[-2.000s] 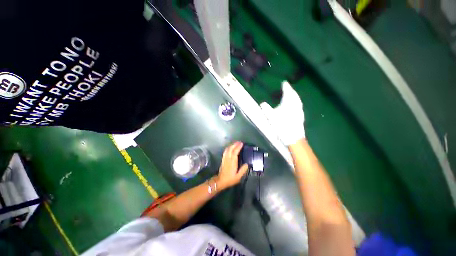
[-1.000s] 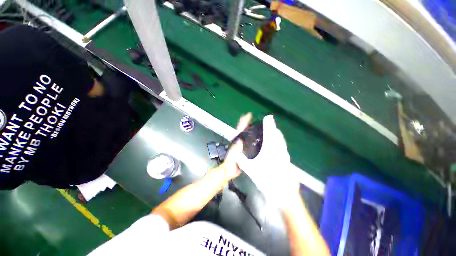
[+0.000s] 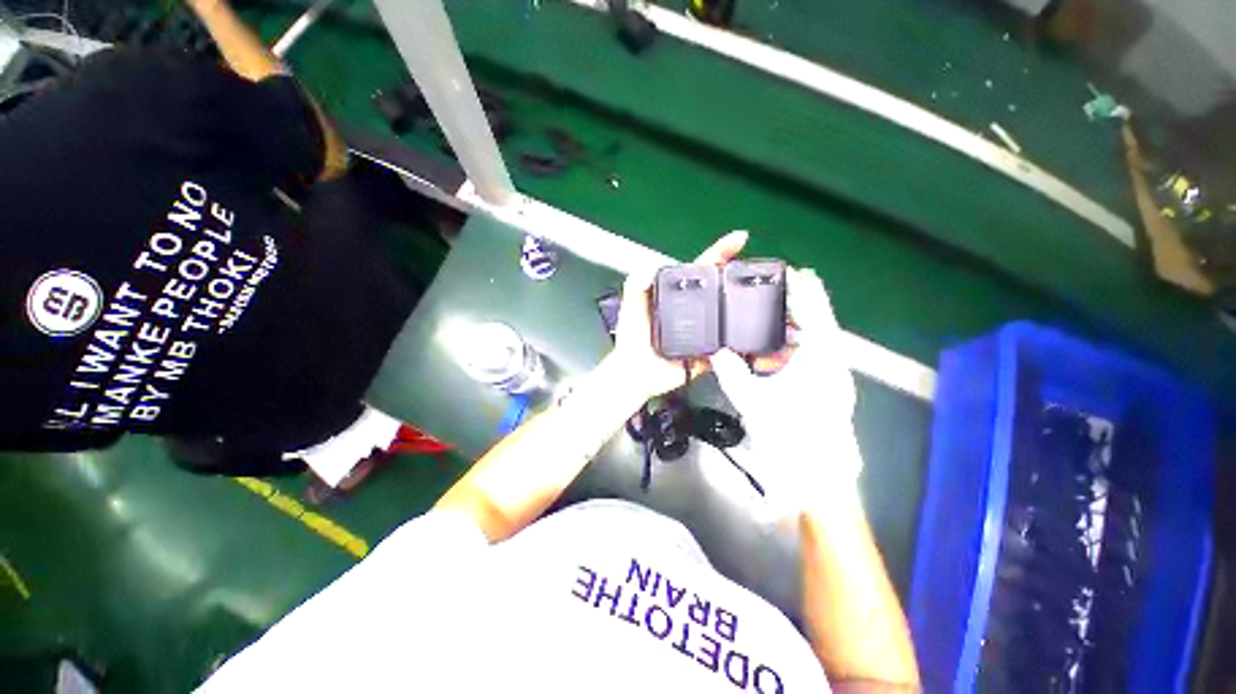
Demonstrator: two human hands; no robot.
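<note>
Two dark grey power adapters, a left one [image 3: 689, 312] and a right one [image 3: 754, 309], are held side by side, broad faces up, above the bench. My bare left hand [image 3: 637, 325] holds them from the left, fingertips showing behind. My white-gloved right hand [image 3: 813, 393] holds them from the right and below. Black bundled cords [image 3: 671, 427] hang or lie just below the adapters; I cannot tell which. Another dark block [image 3: 609, 312] lies on the bench, partly hidden behind my left hand.
A blue crate [image 3: 996, 461] holding dark adapters stands at the right. A clear bottle [image 3: 502, 355], a blue item [image 3: 514, 412] and a small striped round item [image 3: 538, 256] are on the bench [image 3: 447, 292]. A black-shirted person [image 3: 149, 271] is at the left. A post stands by the rail.
The adapters, earlier bunched between my hands, now show flat side by side. My view has shifted, with more of the blue crate in sight. The coworker's arm has moved up and away.
</note>
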